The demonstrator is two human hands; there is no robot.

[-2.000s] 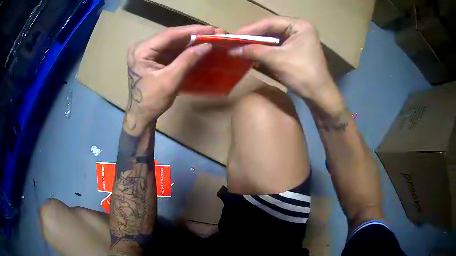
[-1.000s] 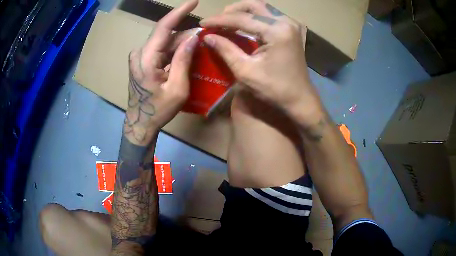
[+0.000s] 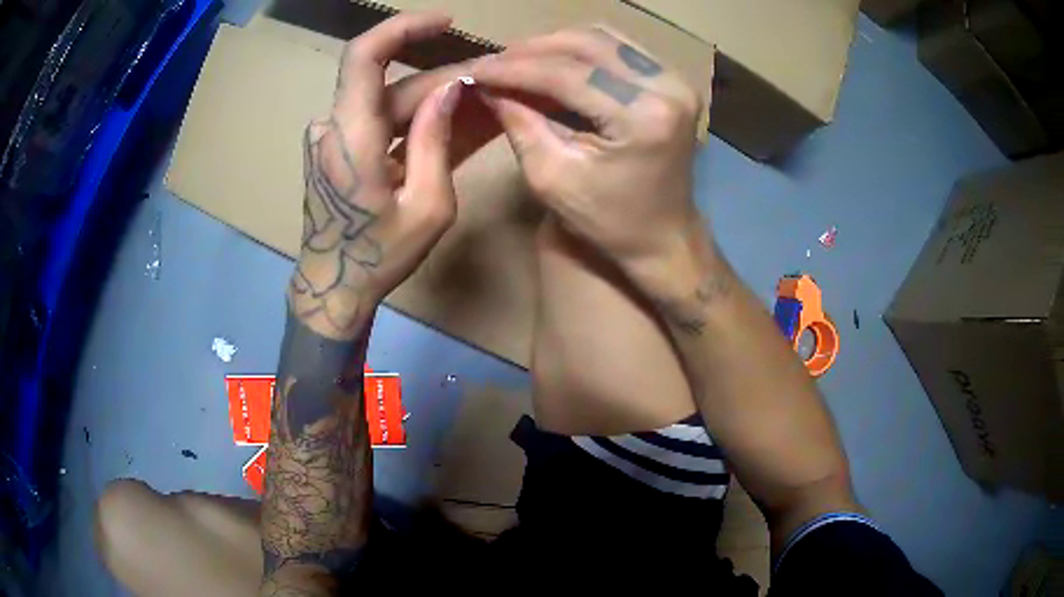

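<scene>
My left hand (image 3: pixel 379 192) and my right hand (image 3: pixel 618 157) meet at their fingertips above a tan carton (image 3: pixel 251 128). Thumbs and fingers of both pinch a small piece with a white edge (image 3: pixel 467 81). It looks like the red-orange sticker held before, but the fingers hide most of it and only a dark reddish patch shows below. The carton's flap is spread out towards my bare knee, and a dark gap shows along its far side.
Red-orange stickers (image 3: pixel 385 411) lie on the blue-grey floor, partly behind my left forearm. An orange and blue tape dispenser (image 3: pixel 805 327) lies right of my right forearm. A carton printed "proove" (image 3: pixel 974 350) stands at the right. A blue pallet edge (image 3: pixel 88 233) curves along the left.
The red sticker, broadly visible a second ago, is now mostly out of sight between my fingers. My right forearm has shifted left, uncovering the tape dispenser.
</scene>
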